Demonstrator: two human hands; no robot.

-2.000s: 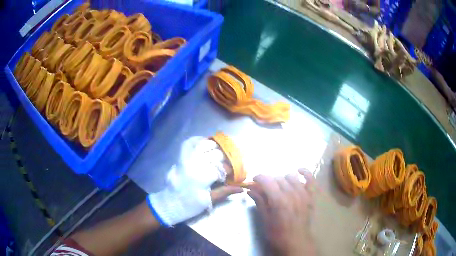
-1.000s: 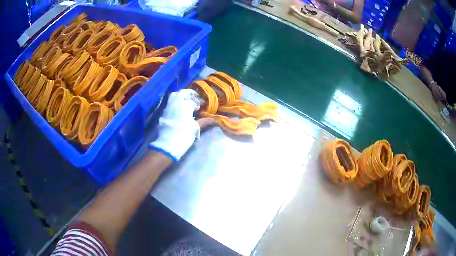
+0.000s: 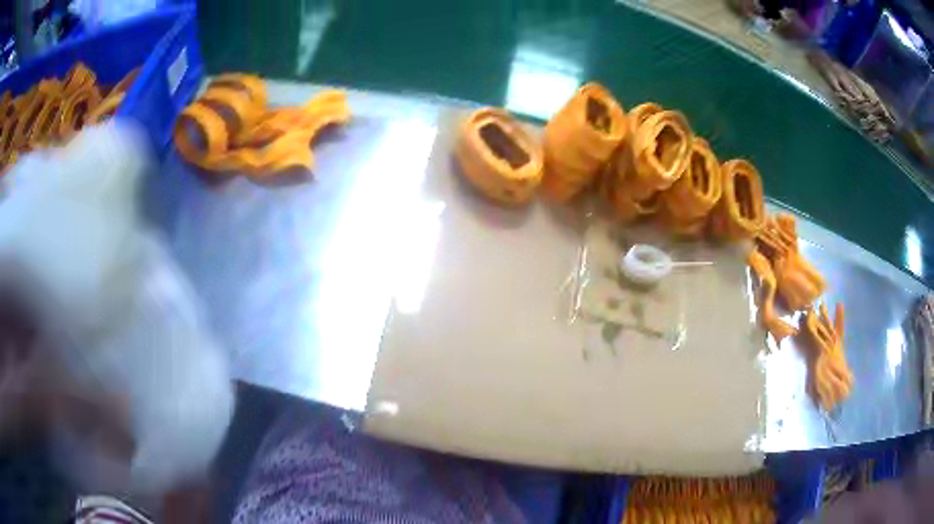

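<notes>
My left hand (image 3: 113, 276), in a white knit glove, is large and blurred at the left edge; its fingers cannot be made out. A blurred bit of skin, likely my right hand (image 3: 886, 506), is cut off at the bottom right corner. Looped orange straps with wavy tails (image 3: 261, 133) lie at the left of the metal table. Orange oval rings (image 3: 499, 156) stand in upright stacks along the back of the cardboard board. A white glue dish (image 3: 646, 264) sits on the glue pad (image 3: 627, 325), with a thin pale stick (image 3: 692, 265) reaching right from it.
A blue crate (image 3: 164, 77) of orange loops is at the left. Loose orange strips (image 3: 828, 358) lie at the right on metal. The tan cardboard (image 3: 574, 409) has taped edges. A green belt (image 3: 410, 46) runs behind. Crates with orange parts (image 3: 702, 501) show below.
The view has swung right, shifting the table things left. My left hand has come away from the looped straps and is now nearer and blurred. The looped straps lie untouched.
</notes>
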